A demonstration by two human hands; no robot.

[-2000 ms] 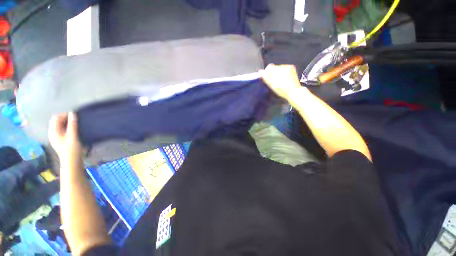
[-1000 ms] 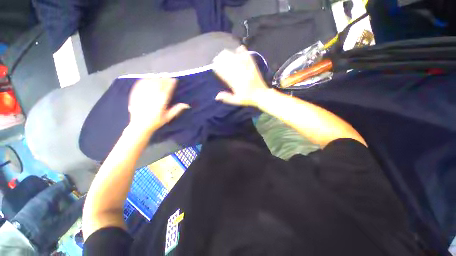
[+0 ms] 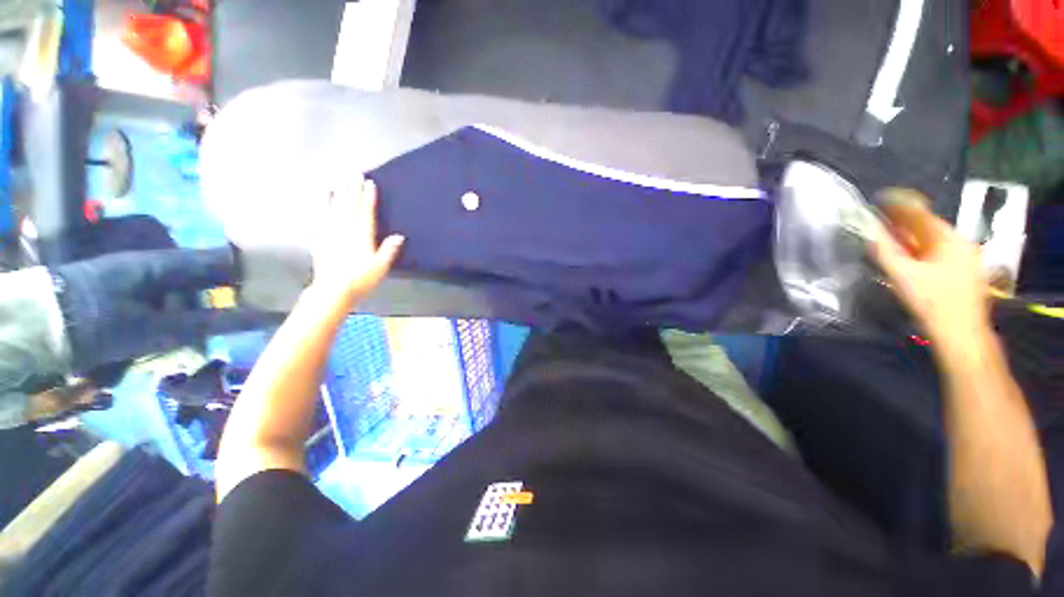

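A navy garment [image 3: 583, 233] with white piping along its far edge lies over the light-grey padded board [image 3: 280, 140]. A small white round spot shows on its left part. My left hand [image 3: 350, 239] lies at the garment's left edge, fingers spread, partly on the board. My right hand [image 3: 928, 257] is closed around the handle of the silver steam iron [image 3: 817, 239], which is at the right end of the board, beside the garment's right edge. The iron and hand are slightly blurred.
A white strip [image 3: 371, 47] lies beyond the board, another [image 3: 896, 64] at the far right. Navy cloth [image 3: 729, 53] is on the dark table's far side. Blue crates [image 3: 408, 373] are below. A person's jeans-clad leg [image 3: 140, 292] shows at left. Red items [image 3: 1027, 53] are at upper right.
My right hand has left the cloth and taken hold of the iron. My left hand has moved to the garment's left edge. The cloth now lies flatter along the board.
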